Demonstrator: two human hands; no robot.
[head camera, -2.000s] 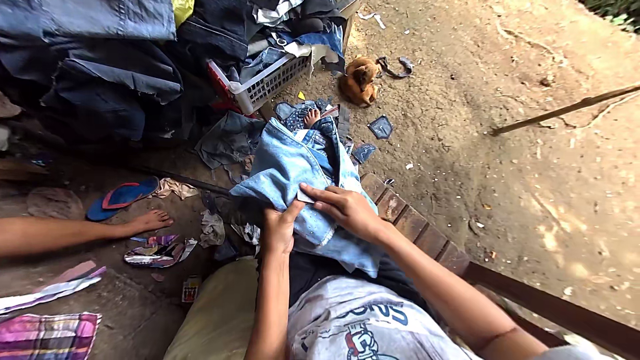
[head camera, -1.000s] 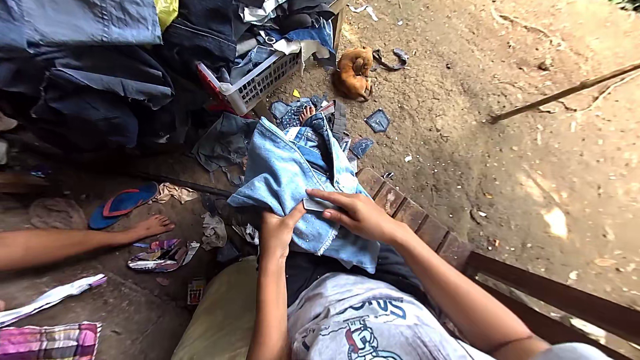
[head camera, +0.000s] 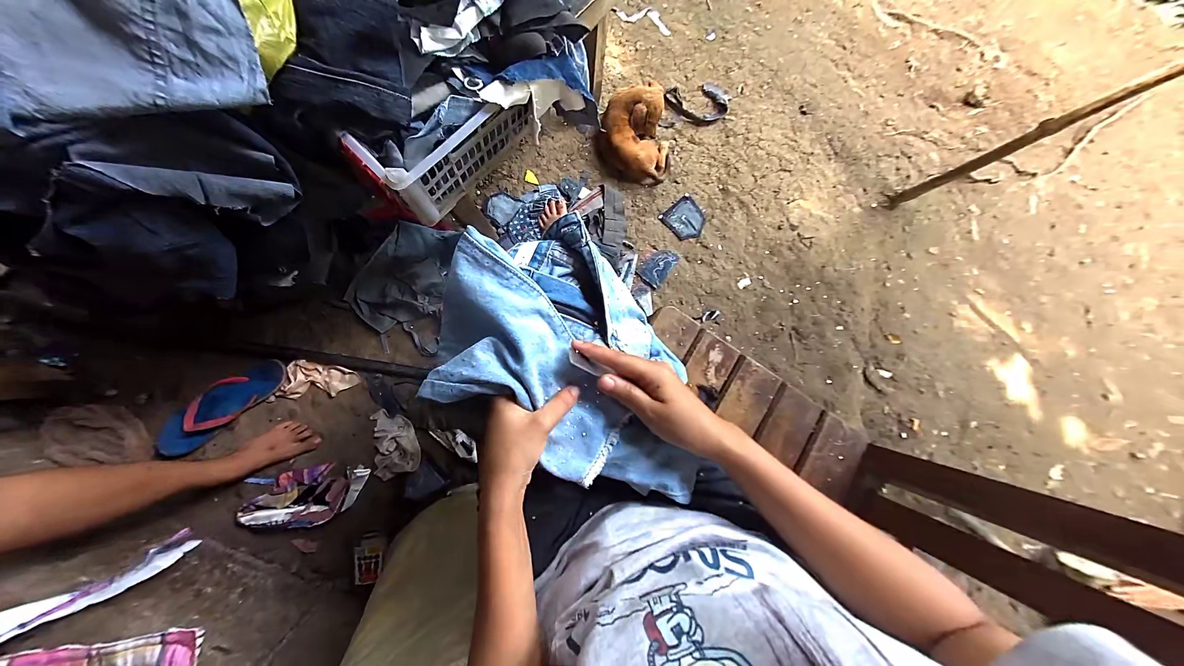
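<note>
A light blue denim garment (head camera: 518, 324) lies across my lap, its cut edge frayed. My left hand (head camera: 523, 430) grips the denim from below, thumb on top and the fingers hidden under the cloth. In my right hand (head camera: 652, 393) is a small, thin, flat blade-like piece (head camera: 588, 361), pinched between the fingers and resting on the denim near a seam. The two hands are close together but apart.
Denim piles (head camera: 166, 194) and a plastic crate of cloth (head camera: 476, 153) stand upper left. A brown dog (head camera: 634, 134) lies curled on the dirt. Another person's bare leg (head camera: 120, 486), a blue flip-flop (head camera: 222, 407) and scraps are at left; a wooden slatted bench (head camera: 772, 402) is at right.
My right hand has shifted slightly over the denim, and its fingers and the left thumb have moved a little apart. The dog's head has moved.
</note>
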